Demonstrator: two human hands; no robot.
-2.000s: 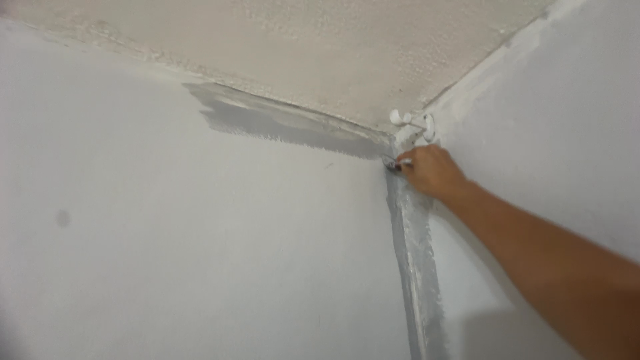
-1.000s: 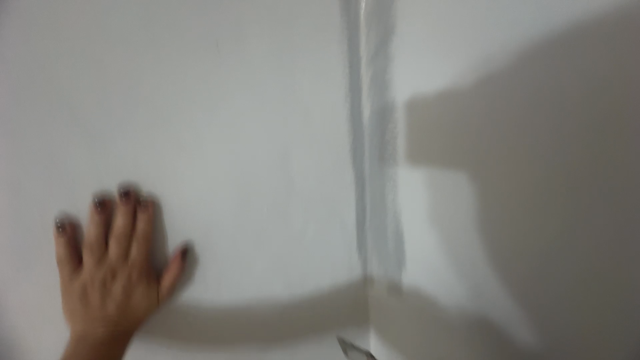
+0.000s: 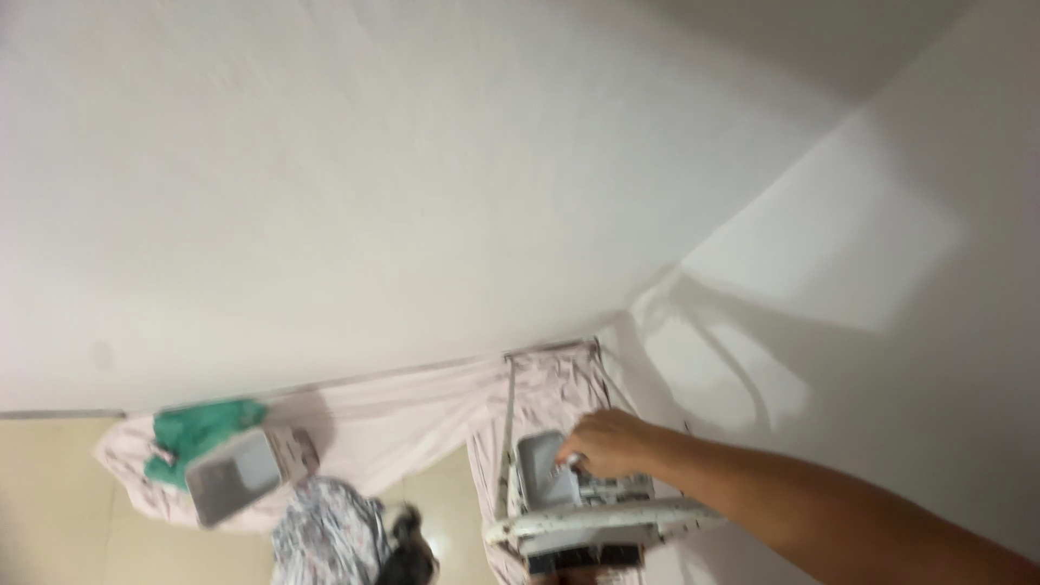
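Note:
My right hand (image 3: 609, 443) is closed around the handle of a small tool, whose end is over a grey paint tray (image 3: 546, 470); the tool is blurred, and its kind is hard to tell. The tray rests on the top of a white, paint-marked stepladder (image 3: 601, 517), just left of the hand. My left hand is out of view.
A pink cloth (image 3: 390, 418) covers the floor along the wall (image 3: 406, 203). On it are a green cloth (image 3: 195, 435) and a container of grey paint (image 3: 236, 478). Patterned fabric (image 3: 329, 528) and a dark, blurred shape (image 3: 409, 548) are at the bottom.
The view has swung down from the ceiling corner to the floor and ladder. My right hand, at the corner two seconds ago, is now at the tray. My left hand, spread on the wall one second ago, has left view.

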